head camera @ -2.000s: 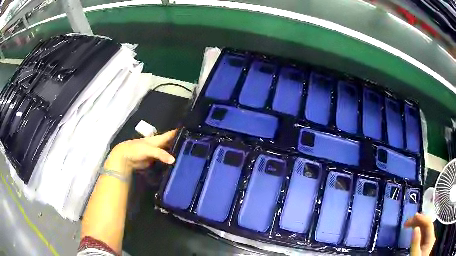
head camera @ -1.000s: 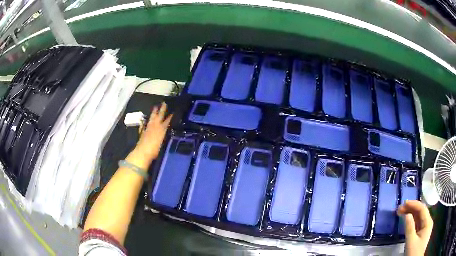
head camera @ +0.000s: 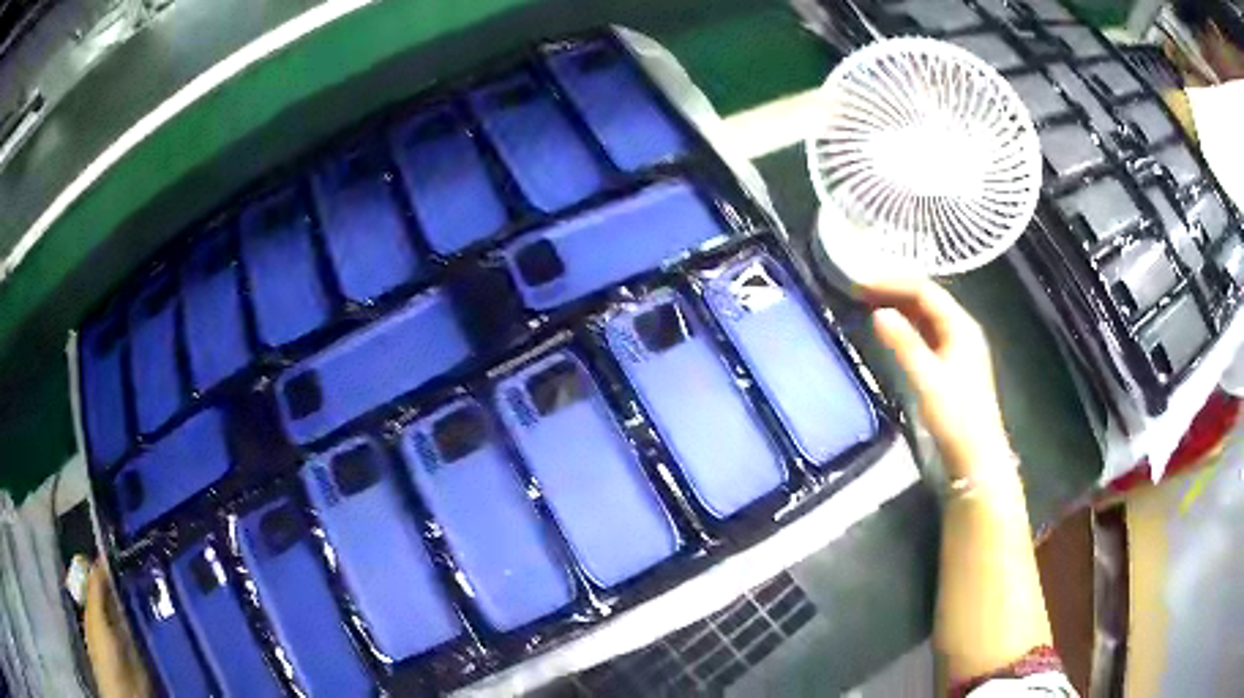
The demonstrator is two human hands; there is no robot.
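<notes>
A large glossy black tray [head camera: 253, 436] holds rows of blue phone cases [head camera: 600, 471], with a sideways row between them. The cases have dark square camera areas. My right hand [head camera: 941, 348] is at the tray's right side, just below the white fan. Its fingers are bent and a little apart, and I see nothing in them. Whether the fingertips touch the tray or fan cannot be told. My left hand [head camera: 112, 634] is at the lower left beside the tray, blurred and mostly hidden or cut off, so its fingers cannot be read.
A white desk fan [head camera: 928, 157] stands right of the tray. Beyond it is a black tray of grey cases [head camera: 1105, 211]. A dark sheet with grid lines [head camera: 696, 648] lies in front of the blue cases' tray. A person's sleeve [head camera: 1221, 130] shows at the upper right edge.
The view has swung right, so the fan and the grey cases' tray now show more fully. My right hand is now near the fan's base, and my left hand is mostly out of view.
</notes>
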